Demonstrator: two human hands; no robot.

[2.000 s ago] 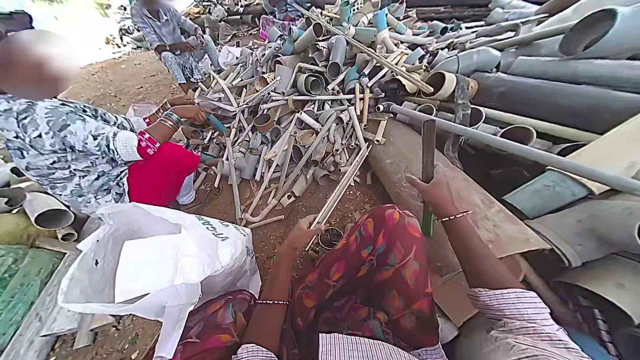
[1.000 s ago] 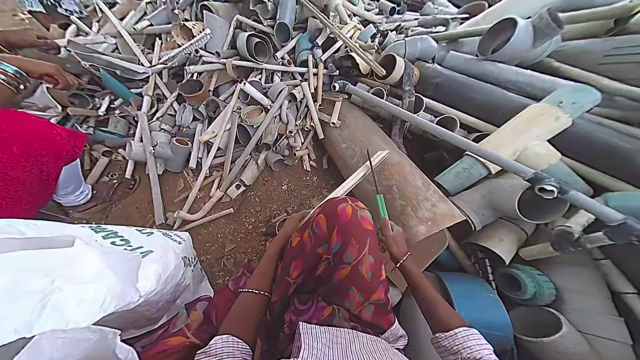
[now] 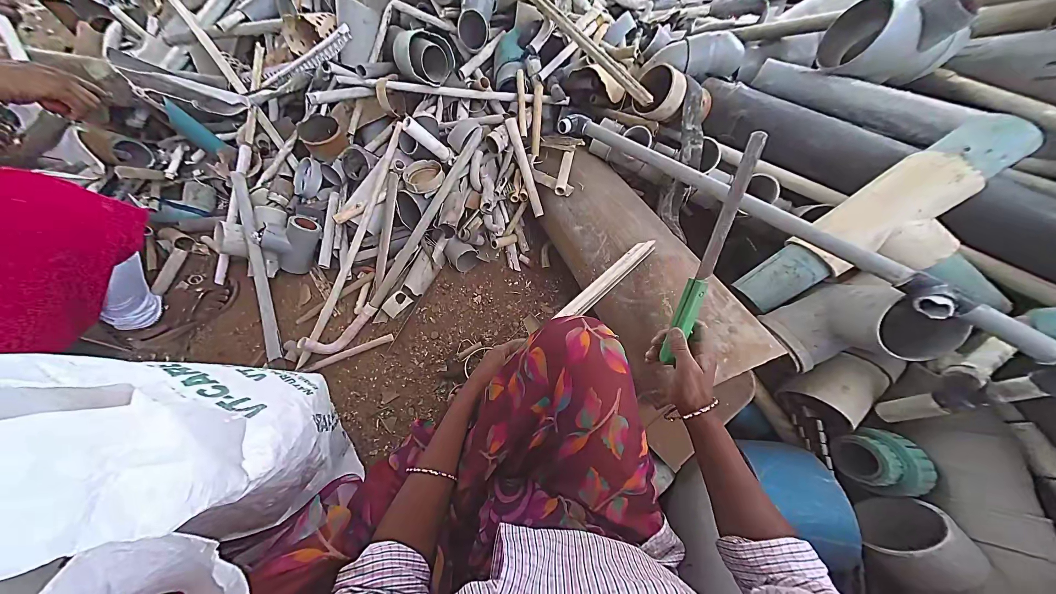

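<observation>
My right hand (image 3: 686, 369) grips the green handle of a long, flat-bladed tool (image 3: 714, 247), perhaps a knife or saw, its greyish blade pointing up and away. My left hand (image 3: 497, 360) is partly hidden behind my raised knee in patterned cloth. A split, pale plastic strip or trunking piece (image 3: 606, 279) sticks out past that knee, beside my left hand; the knee hides where the fingers meet it. Under the strip's far end lies a large brownish pipe or curved sheet (image 3: 615, 227). The blade is to the right of the strip, apart from it.
A heap of scrap plastic pipes and fittings (image 3: 421, 177) spreads ahead. Large grey pipes (image 3: 858, 140) lie at the right, with a long thin pipe (image 3: 726, 191) across them. A white printed sack (image 3: 165, 462) stands at my left. Another person's hand (image 3: 54, 89) is at the upper left.
The view has swung down and right. The bladed tool, nearly upright two seconds ago, was lower near the strip one second ago and is now raised away from it.
</observation>
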